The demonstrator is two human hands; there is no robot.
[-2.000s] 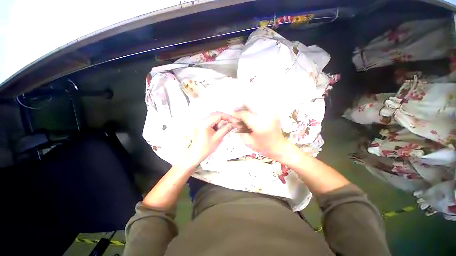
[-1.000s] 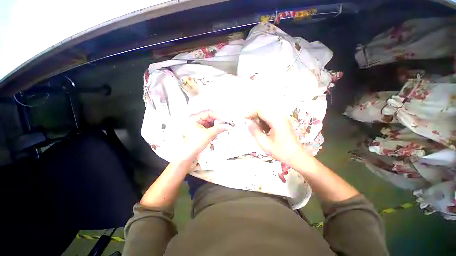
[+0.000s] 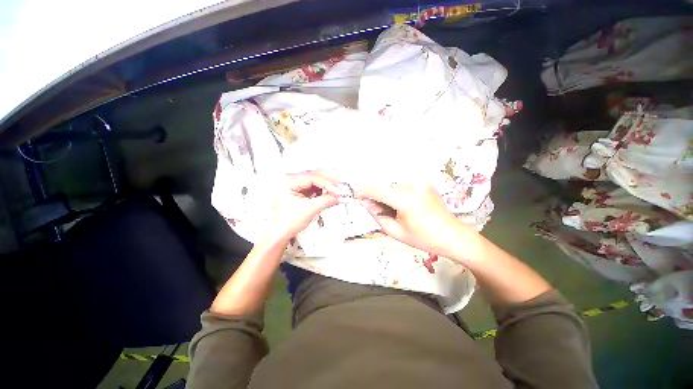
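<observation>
A white garment with red-pink flowers (image 3: 425, 99) lies bunched on my lap, below the table edge. Its middle is overexposed, so details there are washed out. My left hand (image 3: 300, 205) is on the middle of the garment, thumb and fingers pinched on the cloth, with a tiny dark spot at the fingertips. My right hand (image 3: 406, 213) is just to the right, its fingertips pinched close to the left fingertips. What the right fingertips pinch is too small and bright to make out.
The white table (image 3: 91, 38) curves across the upper left. A black office chair (image 3: 129, 273) stands at the left. More floral garments (image 3: 653, 167) hang or lie heaped at the right. Yellow-black tape (image 3: 608, 309) marks the green floor.
My hands were together, moved apart a second ago, and now the right hand has come back left to the left fingertips. The garment stays on the lap.
</observation>
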